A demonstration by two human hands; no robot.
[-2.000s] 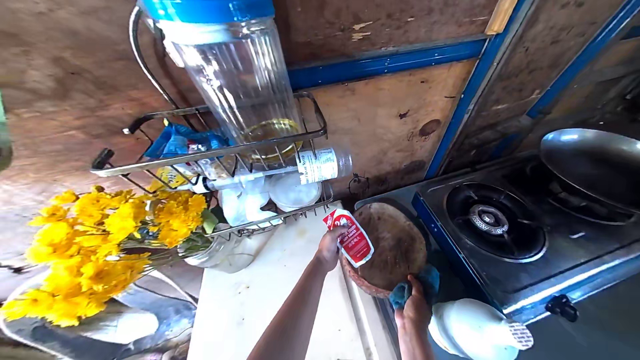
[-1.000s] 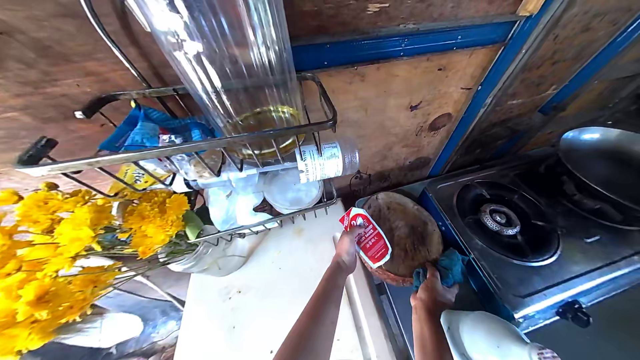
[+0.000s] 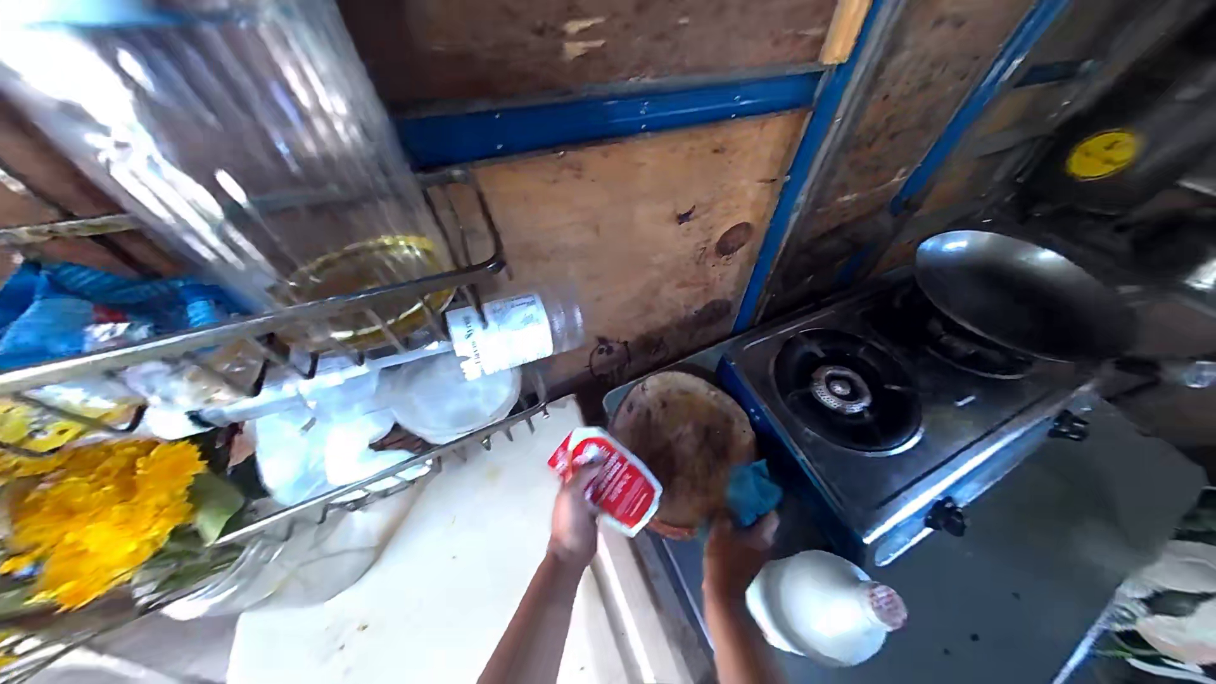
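Note:
My left hand (image 3: pixel 576 518) grips a red and white plastic packet (image 3: pixel 613 483) with writing on it, over the left edge of a round wooden chopping board (image 3: pixel 684 446). A teal cloth (image 3: pixel 753 492) is in my right hand (image 3: pixel 736 551), at the lower right edge of the board. The board lies between the white surface and the gas stove (image 3: pixel 912 399). Just right of my right forearm is a white plastic jug (image 3: pixel 822 608) with a capped end.
A wok (image 3: pixel 1016 294) rests on the stove's far burner. At left, a wire rack (image 3: pixel 237 328) holds a large clear container (image 3: pixel 256 161), a labelled bottle (image 3: pixel 503 332) and bags. Yellow flowers (image 3: pixel 104 513) stand below it, beside a white tabletop (image 3: pixel 456 560). A wooden wall with blue framing runs behind.
The view has shifted, bringing the rack closer and more of the stove side into sight. Both hands keep hold of the packet and the cloth, close to the board.

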